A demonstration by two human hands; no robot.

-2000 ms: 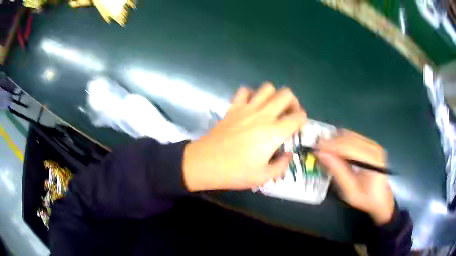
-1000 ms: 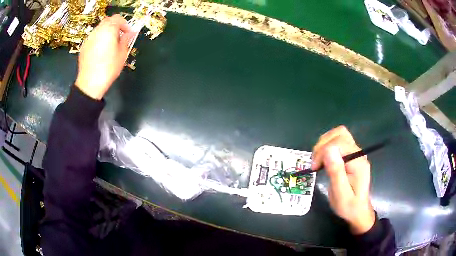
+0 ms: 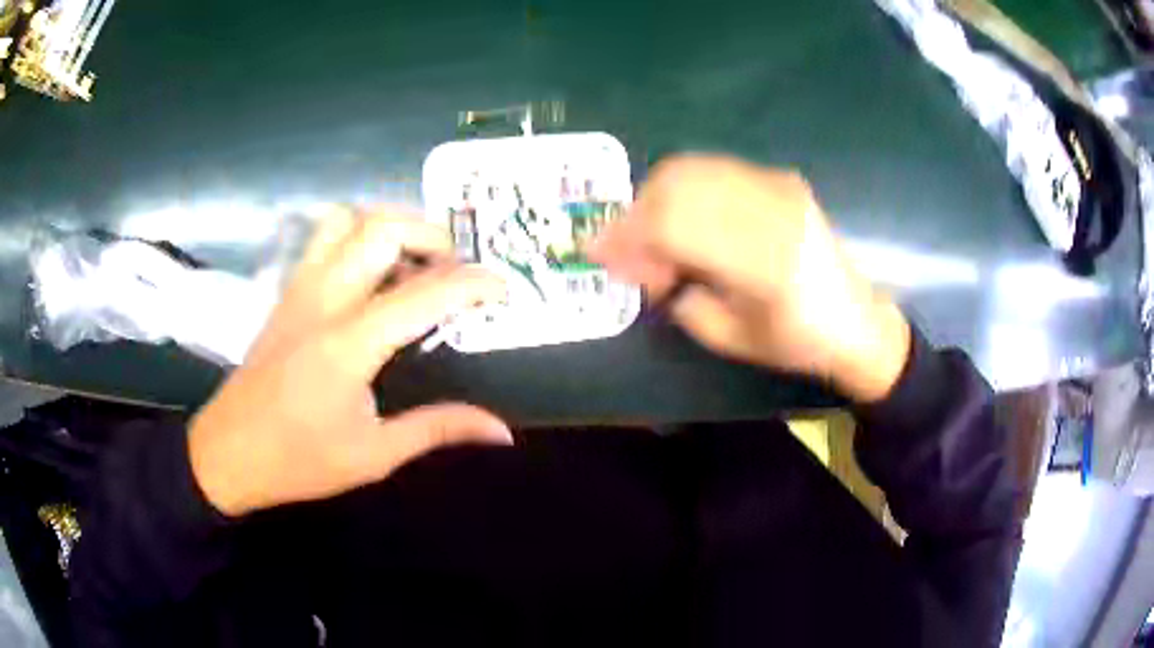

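Note:
The open white socket housing (image 3: 532, 323) lies on the dark green bench in front of me, with a green circuit board (image 3: 589, 234), thin wires and a dark block inside. A contact strip piece with a white wire (image 3: 528, 119) lies just beyond its far edge. My left hand (image 3: 335, 361) is at the housing's left side, fingers spread, fingertips over its near left corner; whether it touches is unclear. My right hand (image 3: 747, 266) is blurred at the right edge, fingers curled over the board's side. The black pen-like tool cannot be made out.
A crumpled plastic bag with the cord (image 3: 139, 298) lies left of the housing. Gold contact strips with white wires (image 3: 57, 44) are at the far left corner. Another bagged cord (image 3: 987, 95) and a black curved item (image 3: 1105, 196) lie at the right.
The view has shifted, so the housing appears nearer the centre. My left hand has come from the contact strip pile to the housing. A strip piece now lies beyond the housing's far edge.

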